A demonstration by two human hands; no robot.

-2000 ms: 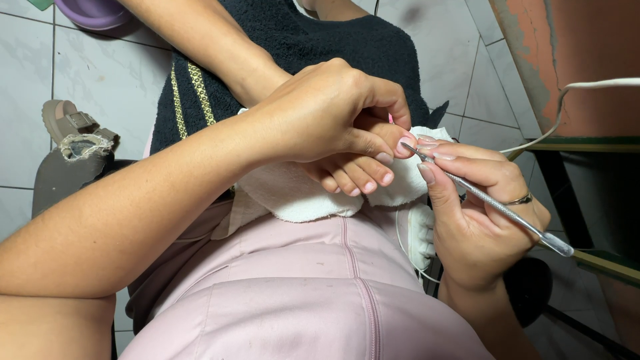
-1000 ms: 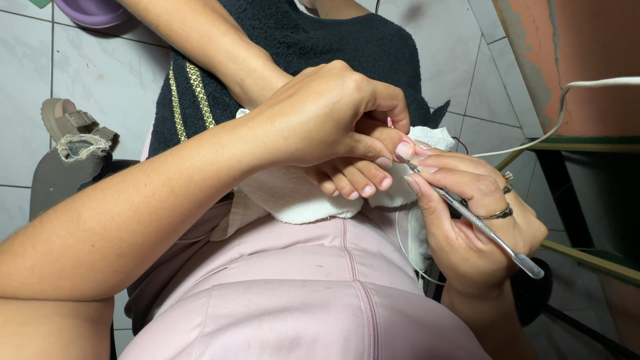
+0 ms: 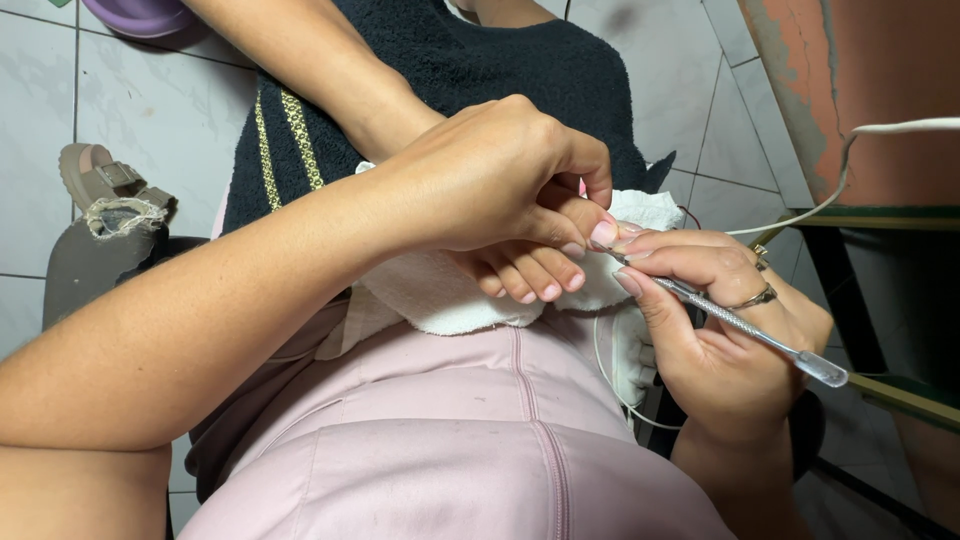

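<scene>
My left hand [image 3: 517, 172] lies over another person's bare foot [image 3: 517, 266], its fingers and thumb gripping around the big toe [image 3: 574, 214]. Between the fingers and thumb of my right hand [image 3: 720, 322] is a double-ended metal cuticle pusher [image 3: 720, 311] with a knurled handle. One tip of the tool meets the big toenail [image 3: 604, 232] near its edge; the flat spoon-shaped end points down and right, away from the foot. Rings circle fingers of this hand. A white towel [image 3: 450, 296] lies under the toes, and a black towel with gold stripes [image 3: 480, 67] lies behind the foot.
A purple basin [image 3: 142, 19] is at the upper left, above a strapped sandal [image 3: 105, 176] on the tiled floor. A worn dark padded edge [image 3: 97, 262] stands at left. A white cable [image 3: 840, 180] crosses at right near a dark metal frame [image 3: 840, 285].
The tool's spoon-shaped end has swung lower and toward my body than two seconds ago, as my right hand turned a little. My left hand keeps its hold on the toe.
</scene>
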